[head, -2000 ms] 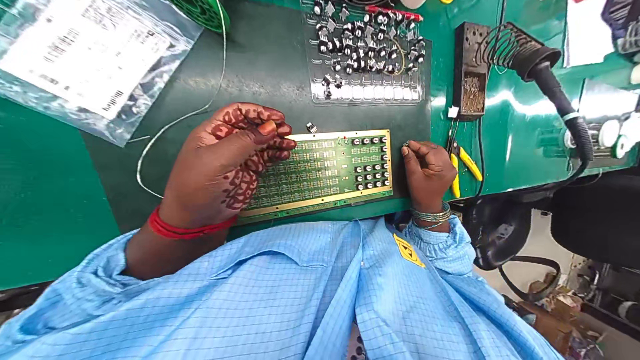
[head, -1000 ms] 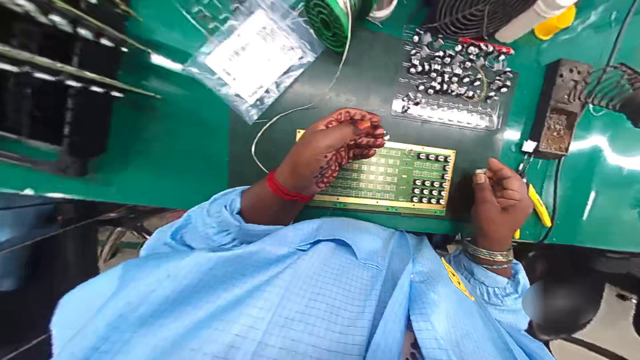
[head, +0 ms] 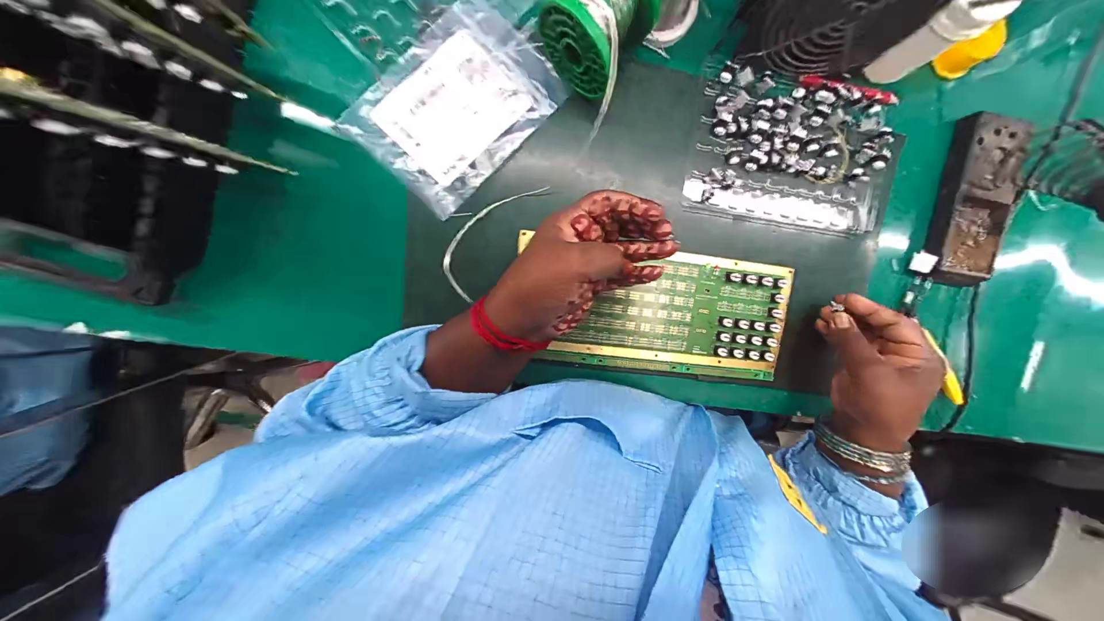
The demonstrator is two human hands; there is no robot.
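A green printed circuit board [head: 655, 323] with gold-coloured edges lies on a dark mat in front of me; black round components stand in rows at its right end. Over the board's left part is my left hand [head: 591, 267], its fingers curled; whether something small sits between them cannot be told. To the right of the board my right hand [head: 884, 362] pinches a small metallic component [head: 837, 307] between thumb and fingertips. Beyond the board, a clear plastic tray [head: 780, 216] carries many loose black-and-silver components [head: 776, 129].
A clear bag with a printed sheet [head: 453, 108] and a green wire spool [head: 578, 47] lie at the back. A soldering iron stand [head: 983, 198] is at the right, with yellow-handled pliers [head: 944, 371] near my right hand. Black racks holding boards [head: 155, 129] stand at the left.
The view has shifted left, bringing the racks into sight. Relative to the board, my right hand has moved a little away to the right. In the earlier frames, my left hand is also over the board.
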